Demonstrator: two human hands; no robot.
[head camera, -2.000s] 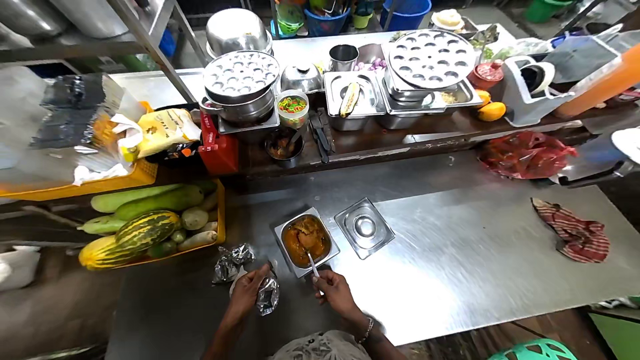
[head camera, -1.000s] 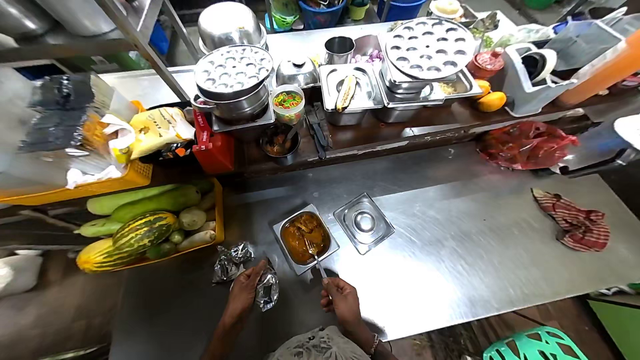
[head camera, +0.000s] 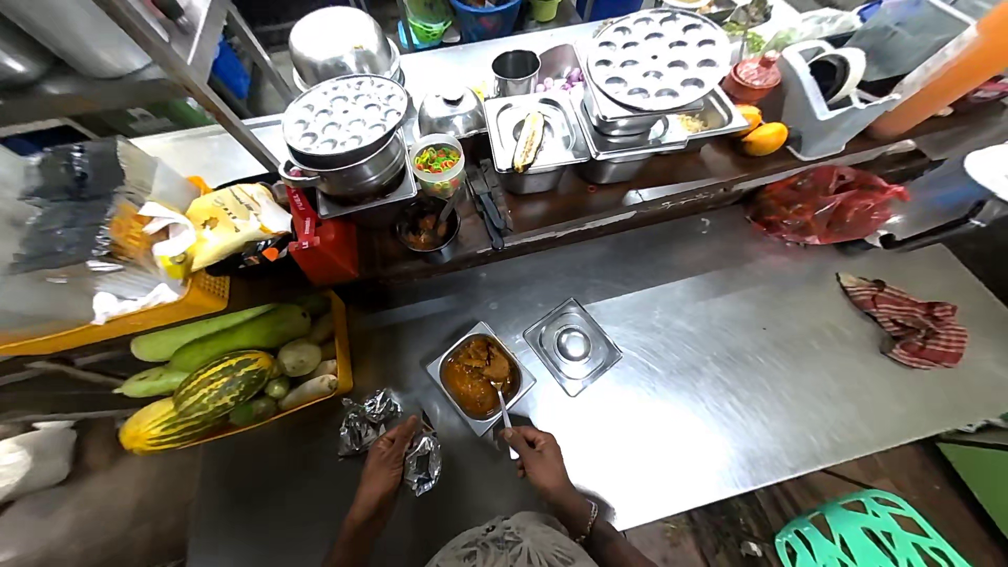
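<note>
A square steel pan (head camera: 435, 364) of brown-orange curry stands on the steel counter. My right hand (head camera: 537, 457) grips the handle of a metal spoon (head camera: 506, 417), whose bowl rests in the curry with a chunk of food at it. Left of the pan, my left hand (head camera: 391, 453) is at a piece of crumpled aluminium foil (head camera: 424, 463), its fingertips close together at the foil's upper edge; whether they pinch it is hard to tell. More foil (head camera: 368, 421) lies just beyond that hand. The pan's steel lid (head camera: 572, 346) lies to the right of the pan.
A yellow crate (head camera: 342, 346) of gourds and other vegetables borders the counter at left. Pots, pans, a cup of chopped peppers (head camera: 438, 165) and knives (head camera: 488, 209) line the raised shelf. To the right are a red plastic bag (head camera: 823, 205) and a striped cloth (head camera: 913, 323); a green stool (head camera: 874, 531) stands below.
The spoon's bowl has moved about within the curry, and a chunk now shows at it. My left hand stays by the foil.
</note>
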